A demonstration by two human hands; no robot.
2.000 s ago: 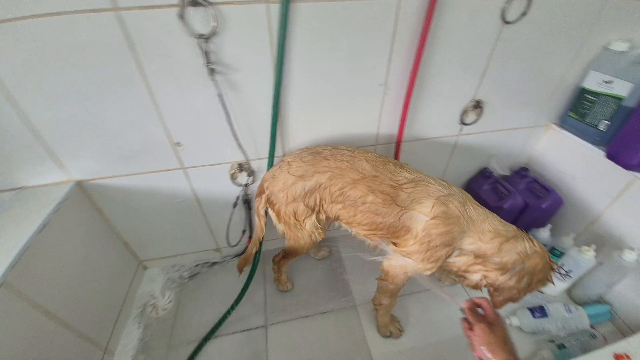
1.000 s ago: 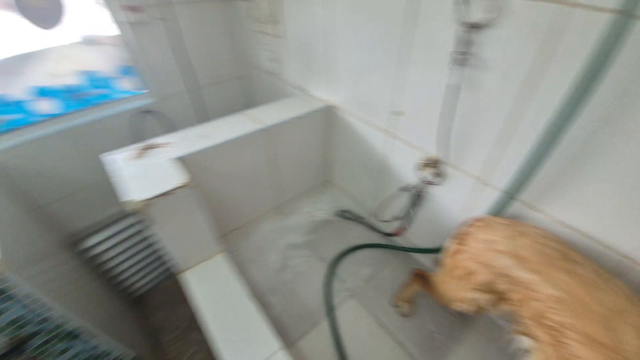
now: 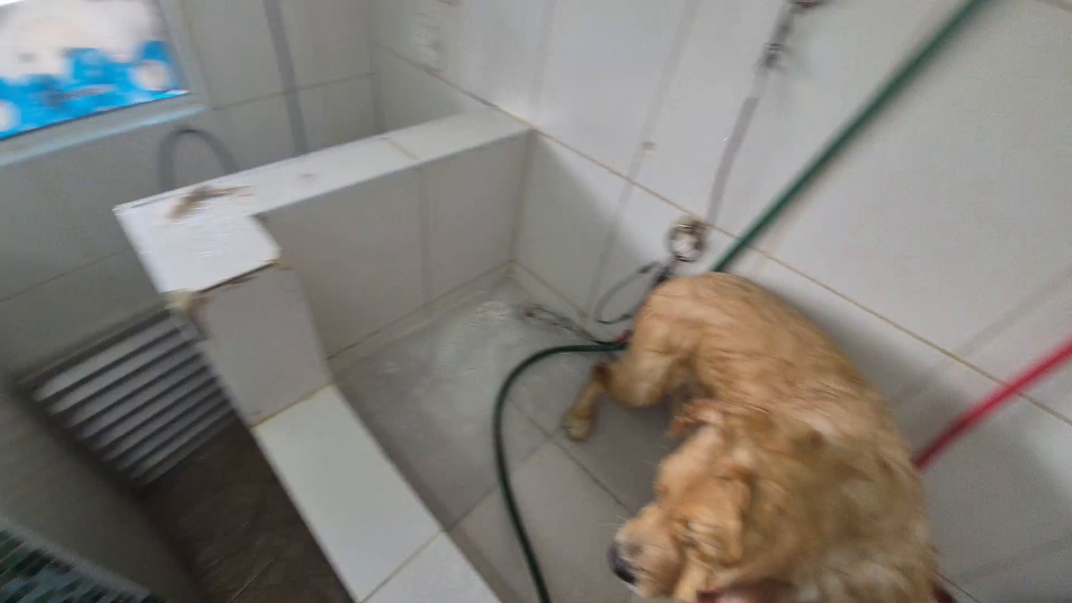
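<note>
A wet, golden-coated dog (image 3: 796,435) stands in a tiled wash basin at the lower right, its head turned back toward the left and its nose low. A green hose (image 3: 501,419) loops over the basin floor beside the dog, and a green length also rises along the wall behind it. Below a metal wall ring (image 3: 687,239) lies a thin dark tether (image 3: 624,301) near the dog's rump. Neither of my hands can be made out clearly; a small reddish patch under the dog's head at the bottom edge is too blurred to identify.
A tiled low wall (image 3: 352,167) bounds the basin, with a lower white ledge (image 3: 347,494) in front. Outside it are a slatted metal grate (image 3: 138,398) and dark floor. A red hose (image 3: 997,402) crosses the right wall. Water lies on the basin floor (image 3: 444,368).
The view has swung left from the bottles. The dog, facing right two seconds ago, has turned its head back to the left. The hand seen then at its muzzle is no longer clearly visible.
</note>
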